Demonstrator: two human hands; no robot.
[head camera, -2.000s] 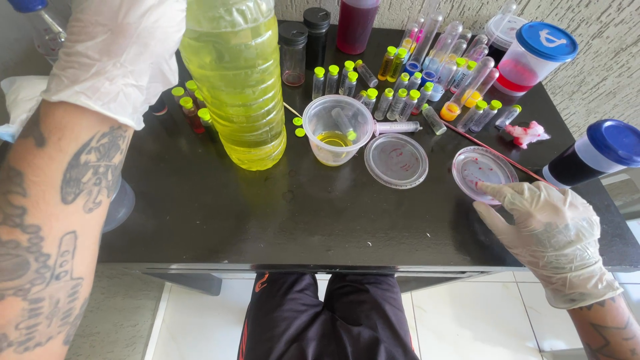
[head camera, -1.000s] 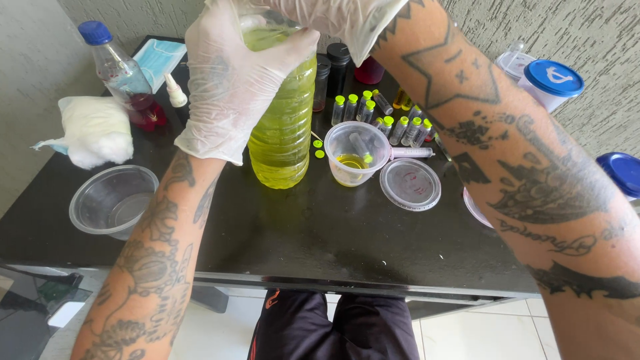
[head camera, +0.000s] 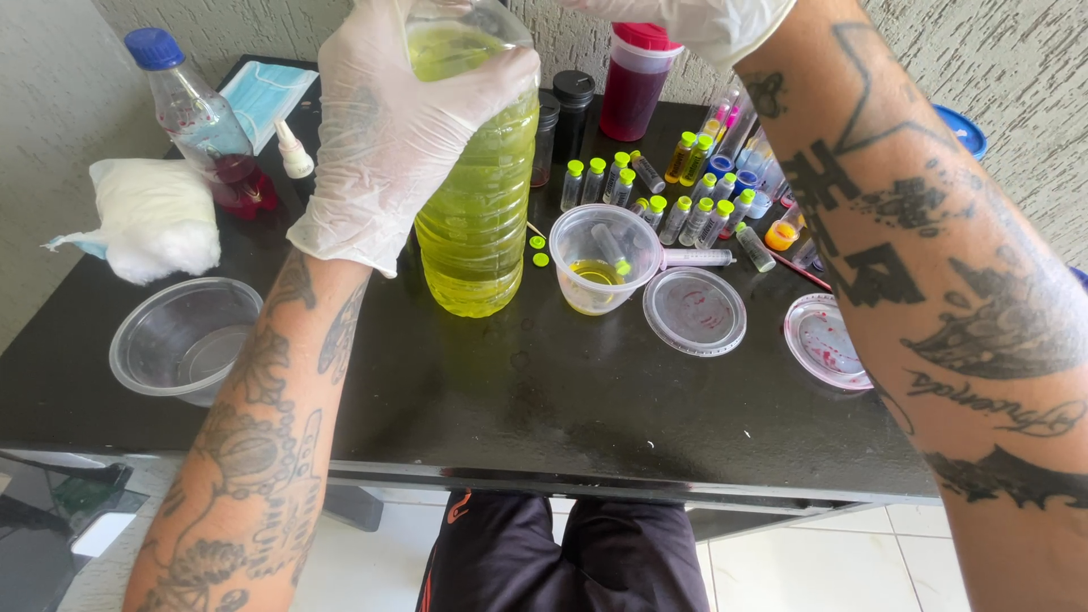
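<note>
A large clear plastic bottle (head camera: 476, 204) of yellow-green liquid stands on the black table, its top cut off by the frame's edge. My left hand (head camera: 408, 127), in a whitish glove, grips its upper part. My right hand (head camera: 688, 21), gloved too, is at the top edge near the bottle's top; its fingers are mostly out of frame, so its hold cannot be told. Right of the bottle stands a clear plastic cup (head camera: 565, 246) with a little yellow liquid and a small vial inside. A syringe (head camera: 697, 257) and a round plastic lid (head camera: 694, 312) lie beside it.
Behind are several green-capped vials (head camera: 677, 223), a red-lidded container (head camera: 635, 85) and black-capped jars (head camera: 575, 106). At left are a clear bowl (head camera: 183, 340), cotton (head camera: 153, 217), a blue-capped bottle (head camera: 204, 127) and a face mask (head camera: 270, 93). A stained lid (head camera: 824, 344) lies at right.
My right hand has left the stained lid at the right and moved up to the bottle's top. My left hand, earlier at the upper left, has come onto the bottle's upper part.
</note>
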